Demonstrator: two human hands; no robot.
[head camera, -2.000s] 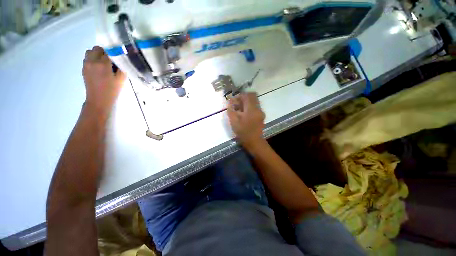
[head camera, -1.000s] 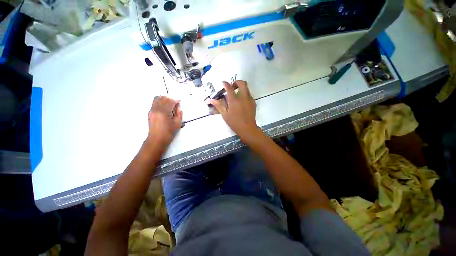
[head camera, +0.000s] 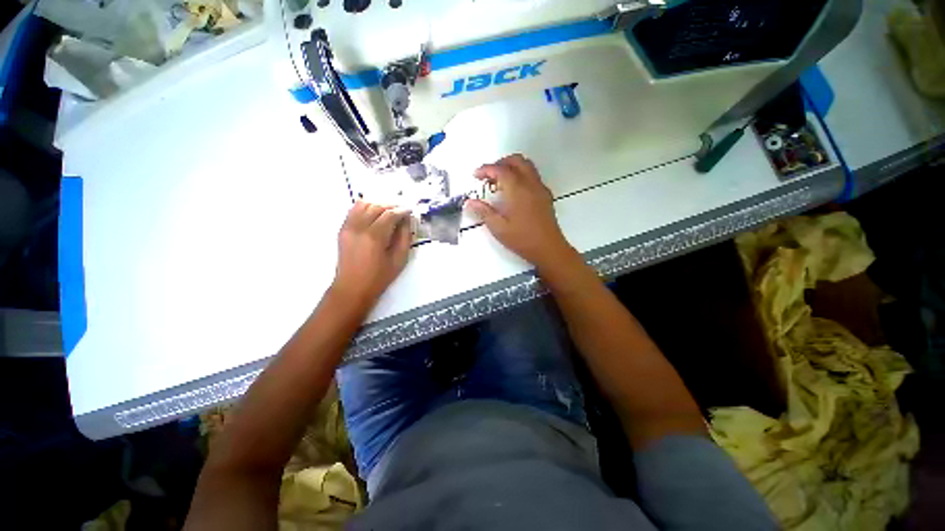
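A silver metal attachment lies on the white machine bed in front of the needle area, a flat plate-like part towards me. My left hand is at its left side, fingers bent together by its edge; whether they pinch it is hard to tell. My right hand is at its right, thumb and forefinger around a small metal part at the attachment's right end. The presser foot area is just behind and partly lost in glare. The white sewing machine head stands above.
A green-handled screwdriver lies near a small parts tray at the right. A control panel is on the head. A ruler strip runs along the table front. Yellow fabric is heaped below right; more fabric pieces lie at top left.
My left hand came from the table's far left to the front of the needle area, then moved right to the attachment. My right hand shifted slightly right, leaving the flat metal part more visible.
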